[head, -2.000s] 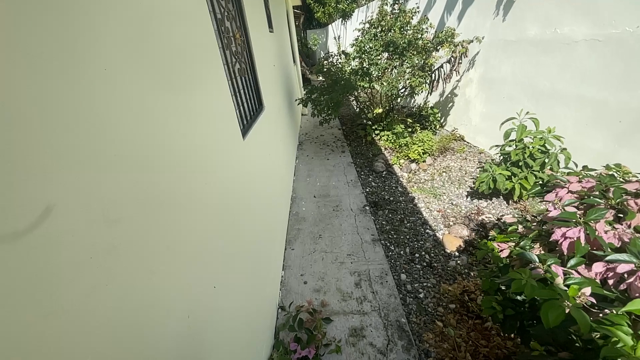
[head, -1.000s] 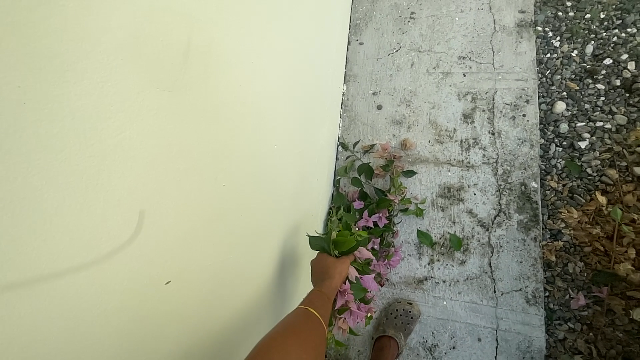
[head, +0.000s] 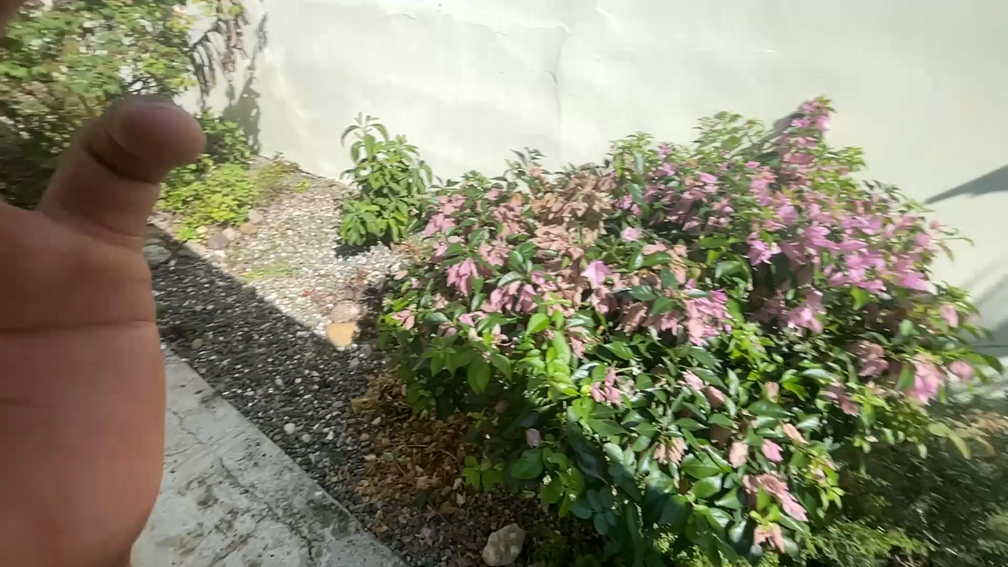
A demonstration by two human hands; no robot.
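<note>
My left hand is raised very close to the camera at the left edge, blurred, with its thumb sticking up. Most of its fingers lie outside the view, so what they do is hidden. No object shows against the visible skin. Beyond it, on the right, spreads a large bougainvillea shrub with pink and purple bracts, some faded, and glossy green leaves. The hand appears well apart from the shrub. My right hand is out of view.
A cracked concrete path runs along the lower left, beside a gravel bed with dry leaves and stones. A small green shrub stands near a pale wall. A leafy bush grows upper left.
One second ago my left hand gripped cut bougainvillea sprigs low by the wall; now it is up near the camera and those sprigs are out of sight. The view has swung to the shrub.
</note>
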